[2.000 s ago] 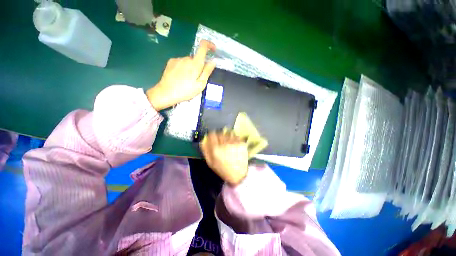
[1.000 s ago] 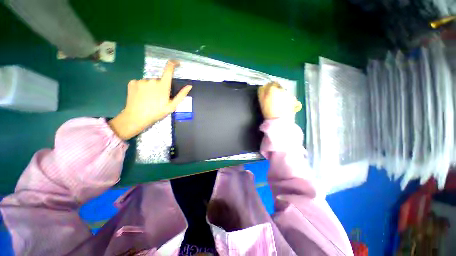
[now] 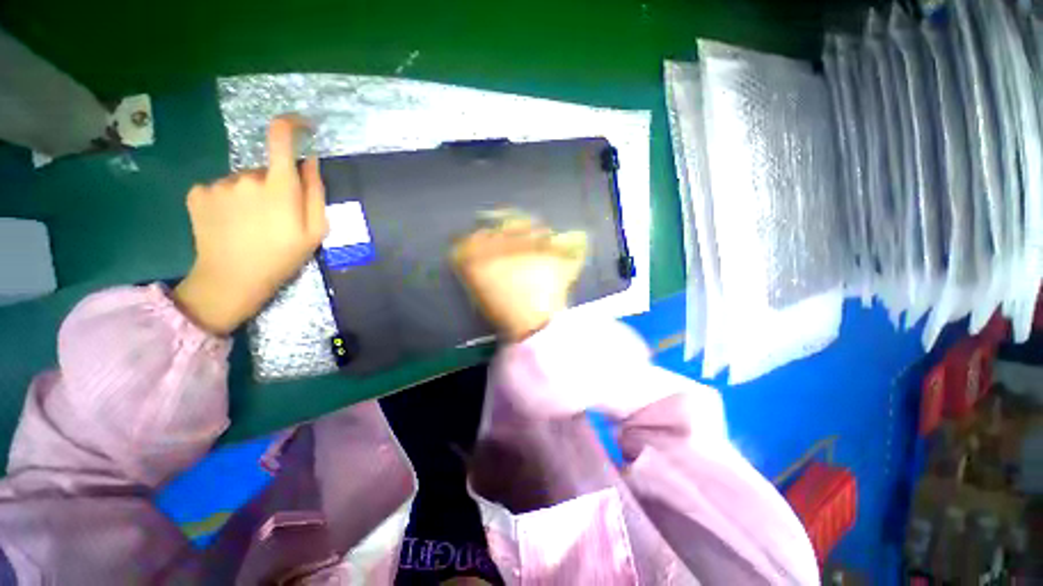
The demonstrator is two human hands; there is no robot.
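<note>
The black folding unit lies flat on a silvery bubble bag, with a white-and-blue label near its left end and small black fittings at its corners. My left hand rests at the unit's left end, index finger stretched onto the bag, thumb side against the unit's edge. My right hand is blurred, over the right half of the unit, closed on the yellow cloth; only a little of the cloth shows at the fingers.
Bubble bags stand in a row at the right. A metal post with a base plate is at upper left. Part of a white bottle shows at the left edge. A red stool or crate is on the blue floor.
My right hand has moved from the unit's right end back towards its middle. My left hand stays at the left end. The view has shifted, so the bench things sit further left.
</note>
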